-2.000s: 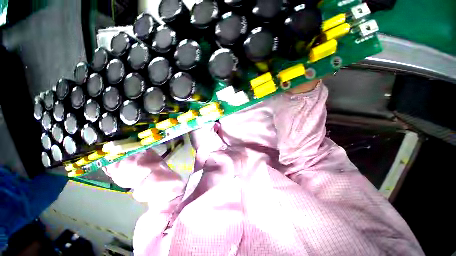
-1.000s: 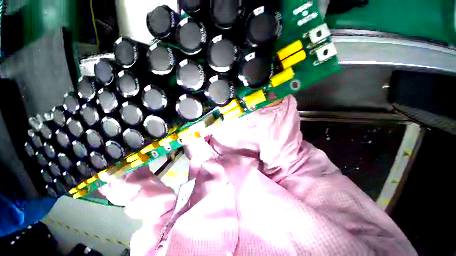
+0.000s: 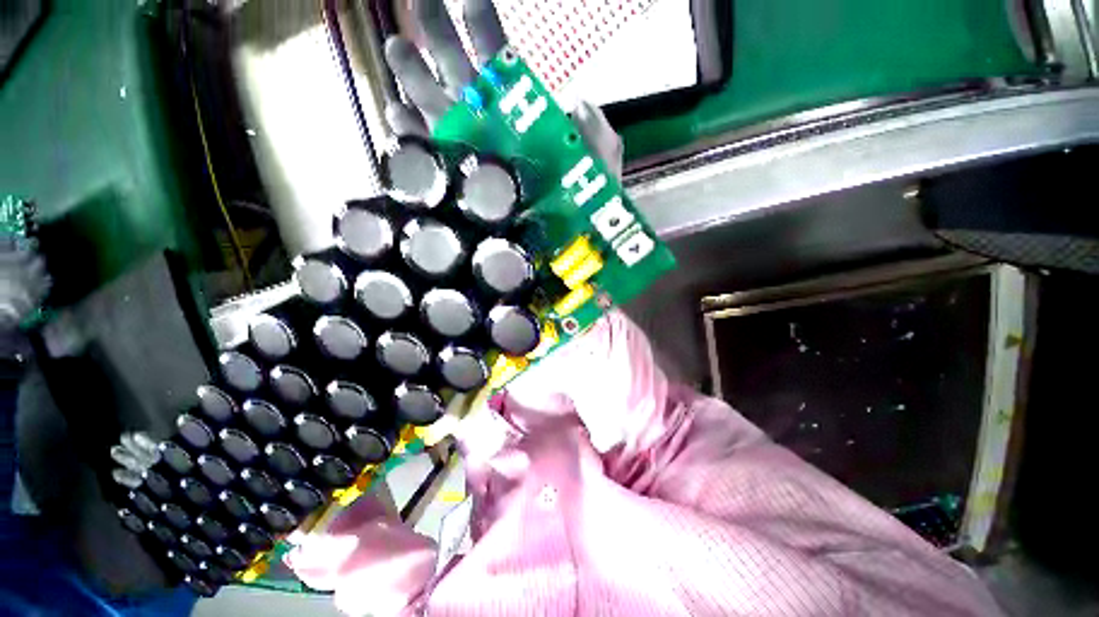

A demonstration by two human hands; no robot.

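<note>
The long green circuit board (image 3: 548, 145) slants from the upper middle to the lower left, fitted side up. Rows of black capacitors with grey round tops (image 3: 436, 245) cover most of it. Yellow blocks (image 3: 576, 262) line its near edge. My right hand (image 3: 440, 60), in a pale glove, is under the board's upper end, its spread fingers showing past the far edge. My left hand (image 3: 135, 456) is at the far lower-left end; only gloved fingertips show over the edge. The palms are hidden under the board.
A white sheet with red dots (image 3: 579, 42) lies on a black tray (image 3: 713, 54) on the green bench (image 3: 820, 72). A curved metal rail (image 3: 844, 169) runs along the bench edge. A dark framed rack (image 3: 844, 410) stands lower right. Blue cloth (image 3: 60, 579) shows lower left.
The board has moved down and its upper end has shifted left, showing more bare green. My right-hand fingers and left fingertips now show past its edges. The dotted sheet has come into view.
</note>
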